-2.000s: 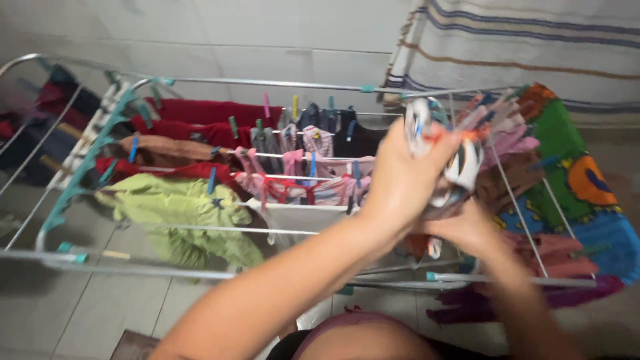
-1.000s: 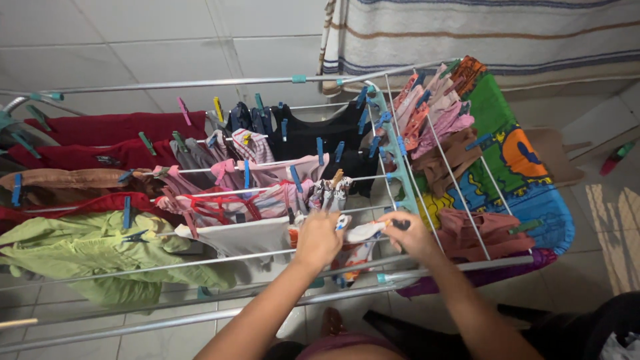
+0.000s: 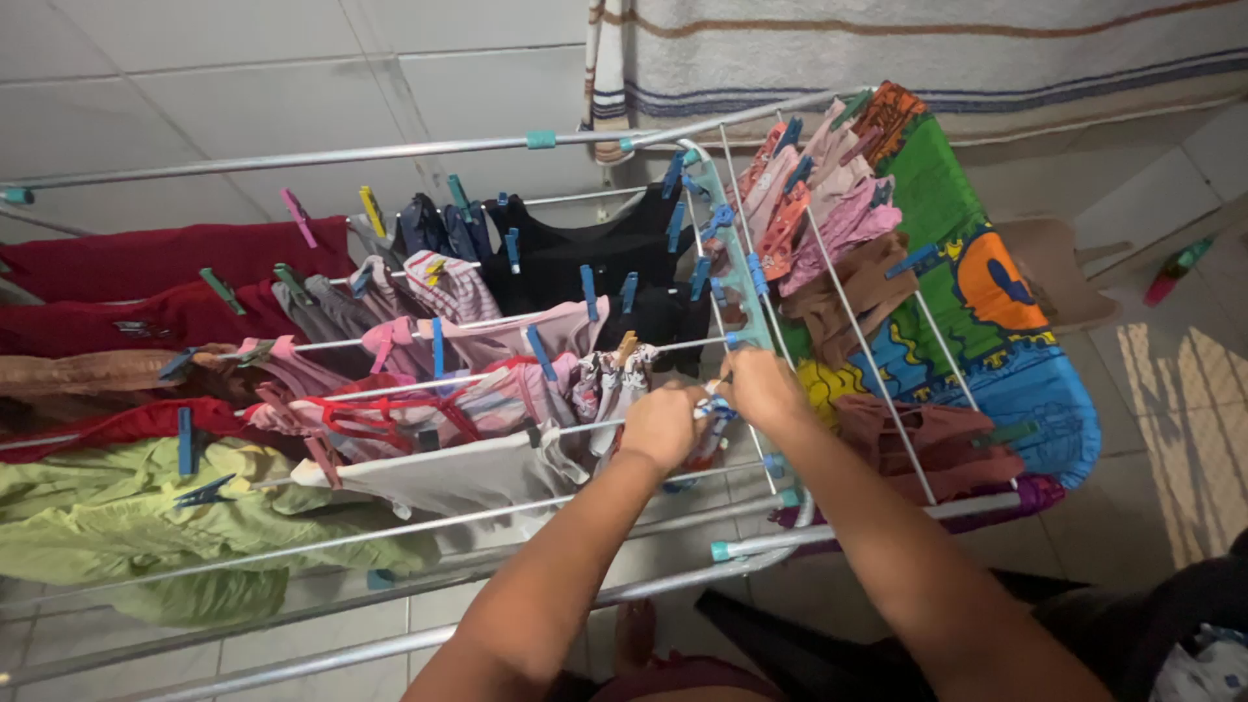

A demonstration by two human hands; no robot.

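Observation:
Near the right end of a metal drying rack [image 3: 390, 152], my left hand [image 3: 665, 427] and my right hand [image 3: 765, 388] are close together at a rung. Both grip a small white and blue patterned garment [image 3: 717, 419], mostly covered by the fingers. A wooden clothespin [image 3: 627, 347] stands on a floral garment [image 3: 612, 385] just left of them. Behind my hands hangs a black top [image 3: 595, 249] with blue clothespins [image 3: 589, 292]. A white cloth [image 3: 448, 478] hangs to the left of my left hand. Whether my right fingers also hold a clothespin cannot be told.
Red garments [image 3: 175, 258], a yellow-green garment [image 3: 195, 507] and pink clothes [image 3: 546, 336] fill the rack's left side. A colourful printed cloth [image 3: 1014, 390] and small garments hang on its right wing. A striped towel [image 3: 877, 58] hangs behind. A dustpan [image 3: 1058, 268] lies on the floor at right.
Two seconds ago my hands held a patterned white garment raised above the rack; they came down to the rungs and are now close together there. The view has shifted.

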